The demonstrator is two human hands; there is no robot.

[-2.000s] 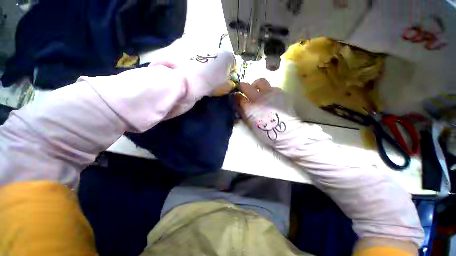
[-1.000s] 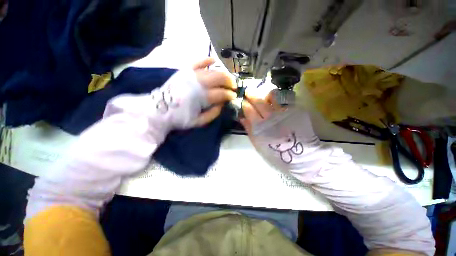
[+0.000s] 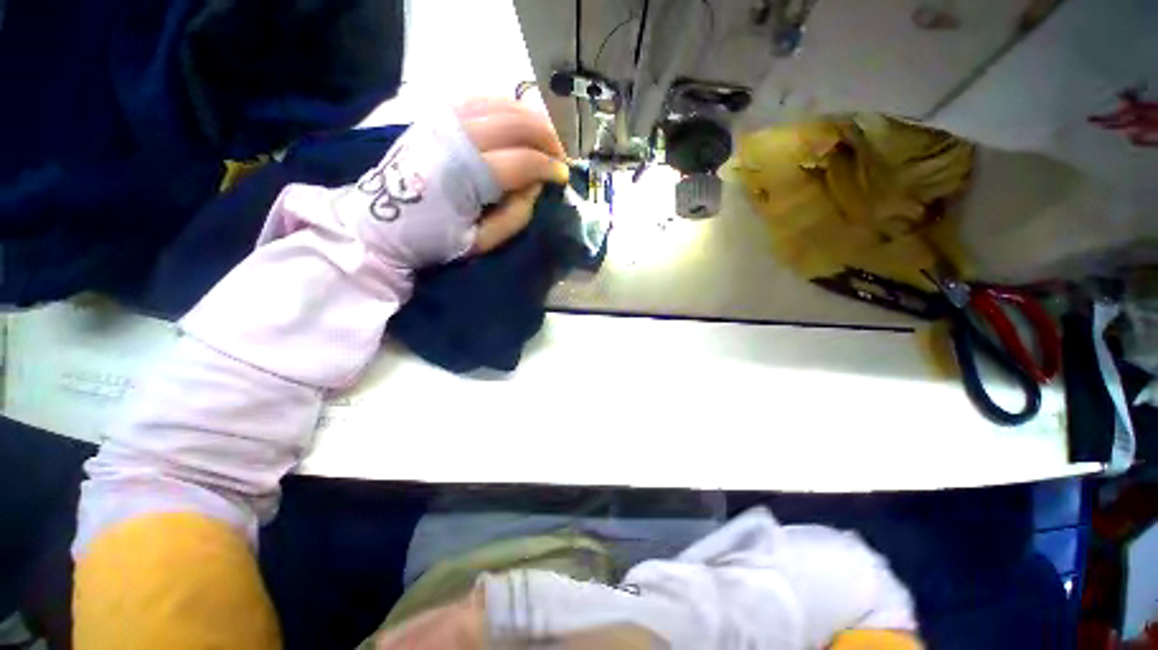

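Note:
The navy cloth (image 3: 489,305) lies on the machine table, its narrow end beside the presser foot and needle (image 3: 612,165), with a pale patch at that end. My left hand (image 3: 508,165), in a pale pink sleeve cover, grips the cloth just left of the needle, its fingertips at the cloth's edge. My right hand (image 3: 442,629) is low over my lap, cut off by the bottom edge; its fingers cannot be made out.
A large navy heap (image 3: 191,127) is at the back left. The machine head (image 3: 851,76) stands above the work. Crumpled yellow pieces (image 3: 857,191) lie right of the needle, with black-and-red-handled scissors (image 3: 997,343) in front. A white tape (image 3: 1115,381) hangs at the right table edge.
My right hand has left the needle area and dropped to my lap. My left hand stays on the cloth left of the needle. The camera view has shifted slightly.

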